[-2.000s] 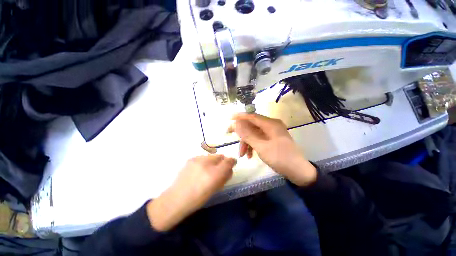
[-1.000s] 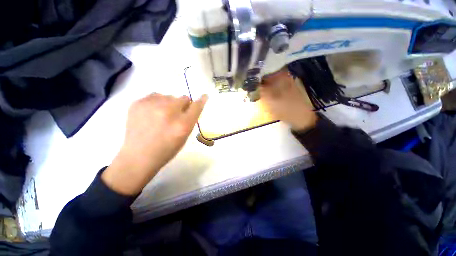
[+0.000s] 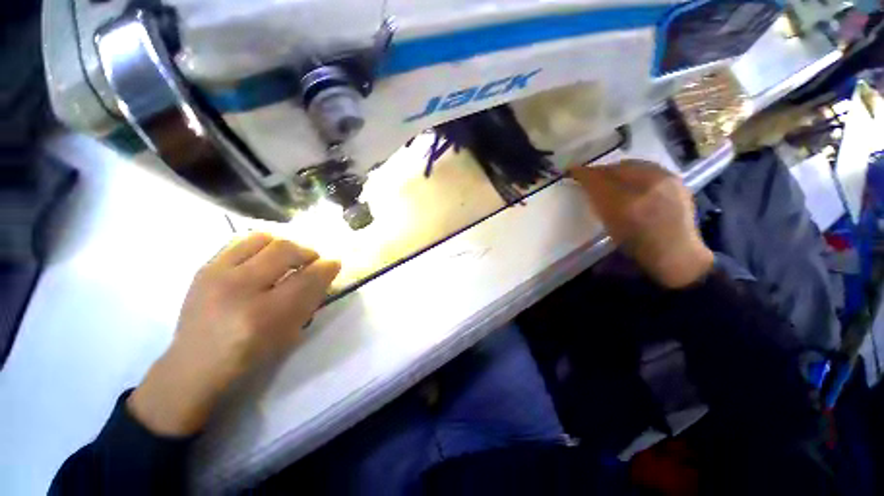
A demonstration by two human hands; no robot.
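Note:
The white sewing machine head [image 3: 591, 39] with a blue stripe and "JACK" lettering spans the upper view. Its needle and presser foot area [image 3: 334, 184] is lamp-lit. A bunch of thin black strips [image 3: 499, 155] lies on the bed under the arm. My left hand [image 3: 247, 315] rests on the table just left of and below the needle area, fingers curled; anything in them is hidden. My right hand [image 3: 645, 218] reaches to the right end of the strips, fingers bent down. The snips seen there earlier do not show, and what the fingers touch is hidden.
Dark cloth [image 3: 39, 213] is at the left edge. A shiny brownish packet [image 3: 708, 107] lies right of the machine bed. Grey garments [image 3: 775, 242] hang beside the seat at right. The table's front edge [image 3: 417, 373] runs diagonally above my lap.
The view has shifted right and closer. My right hand has moved from beside the needle area to the right end of the strips. My left hand remains left of the needle, now nearer the table.

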